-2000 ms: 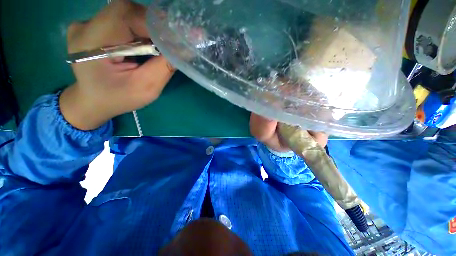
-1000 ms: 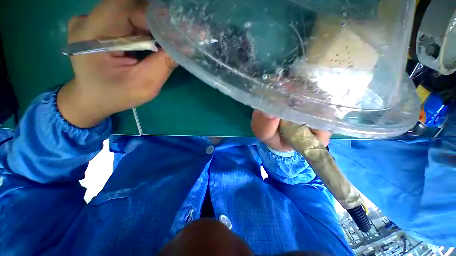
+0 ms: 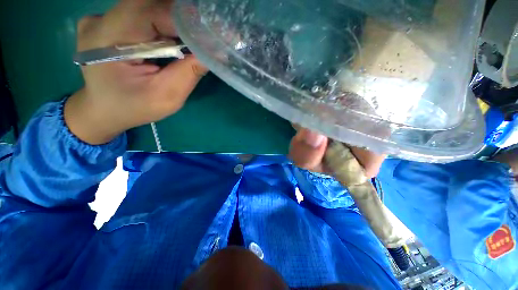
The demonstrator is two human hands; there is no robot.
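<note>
My left hand (image 3: 136, 73) is at the upper left over the green mat, shut on the slim metal tweezers (image 3: 128, 54); its fingertips run under the rim of the clear hood. My right hand (image 3: 309, 150) is at the centre right, partly behind the hood's rim, shut on the soldering iron (image 3: 360, 190), whose taped cream handle slants down to the right. The clear scratched hood (image 3: 272, 85) covers the work spot. The iron's tip, the tweezer points and any small part under the hood cannot be made out.
A tan block (image 3: 397, 54) and a bright white pad (image 3: 386, 93) show through the hood. A round silvery reel or tin (image 3: 500, 48) and a blue item (image 3: 497, 124) lie at the right edge. Another person's blue sleeve (image 3: 448, 198) is close on the right. The green mat (image 3: 227, 127) ends at my smock.
The hood sits slightly further right in view. My right hand and the iron have shifted a little right. The neighbour's sleeve has come closer, showing a red patch. My left hand has barely moved.
</note>
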